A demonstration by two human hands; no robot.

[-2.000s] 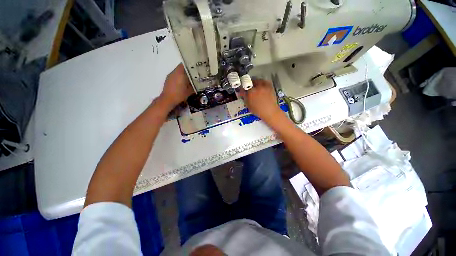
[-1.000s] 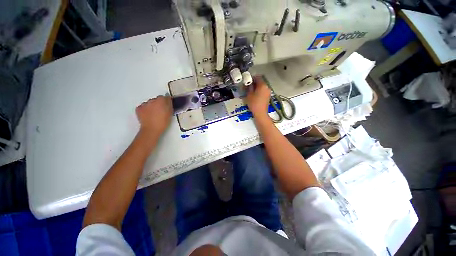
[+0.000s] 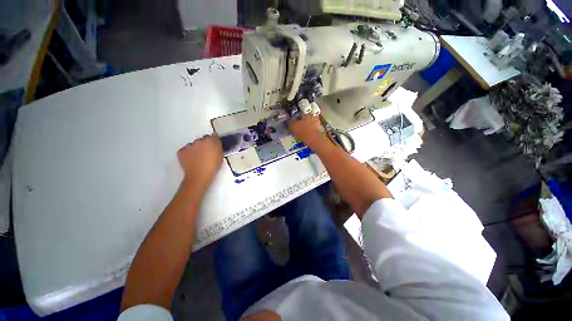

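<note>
A cream industrial sewing machine (image 3: 345, 66) stands on a white table. In its bed, a shiny slide plate (image 3: 237, 142) lies left of the needle area, beside a dark hook cavity (image 3: 262, 131). My left hand (image 3: 202, 158) is at the plate's left edge with its fingers curled; whether it grips the plate cannot be told. My right hand (image 3: 306, 128) is right of the cavity, just under the two ribbed whitish knobs (image 3: 308, 107). Its fingertips are small and blurred, so what they touch cannot be told. Scissors (image 3: 342, 140) lie right of my right hand.
The white table (image 3: 113, 175) reaches far left. A grey panel (image 3: 396, 128) sits at its right end. White cut pieces (image 3: 433, 219) are stacked low at the right. A red crate (image 3: 226, 41) is behind the machine. Grey-beige pieces (image 3: 530, 116) are heaped far right.
The view has tilted up and shifted. My left hand went from behind the machine's needle area to the slide plate's left edge. My right hand has moved slightly left, nearer the cavity.
</note>
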